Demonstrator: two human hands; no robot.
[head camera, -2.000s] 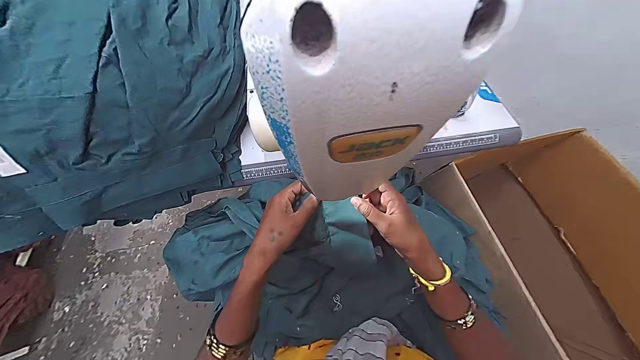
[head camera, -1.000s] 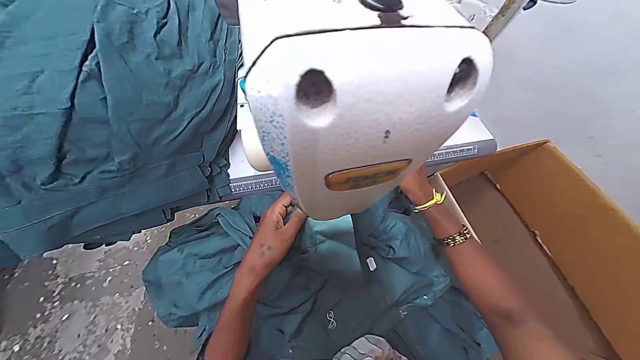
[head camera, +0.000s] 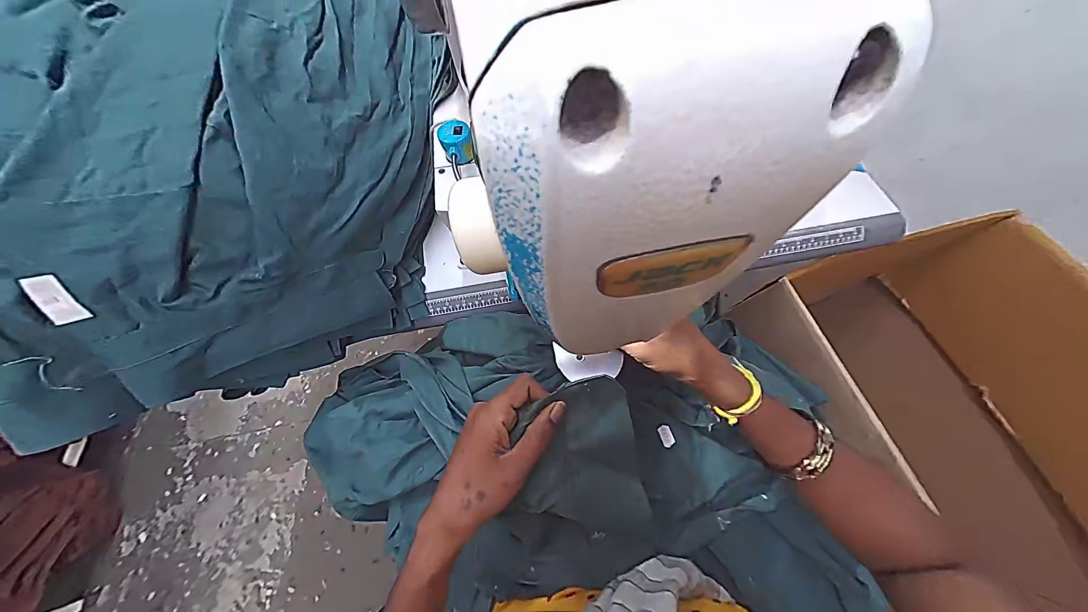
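Below the white head of a Jack sewing machine (head camera: 680, 178), my left hand (head camera: 497, 450) pinches the edge of a dark teal garment (head camera: 586, 459) between thumb and fingers. A round white machine part (head camera: 586, 361) shows just beyond that edge. My right hand (head camera: 676, 353) reaches under the right side of the machine head, its fingertips hidden, so its grip cannot be made out. The garment lies bunched over my lap and up to the machine, with a small white tag on it.
A large pile of teal cloth (head camera: 297, 170) covers the table on the left. At the right stands a cardboard box (head camera: 960, 340). The machine bed bears a ruler strip (head camera: 467, 302). Dark red cloth (head camera: 51, 527) lies on the speckled floor (head camera: 229, 501) at the lower left.
Two seconds ago both hands were at the cloth with fingers in sight; my right hand has since gone partly behind the machine head. The held cloth edge now shows in front of the round white part.
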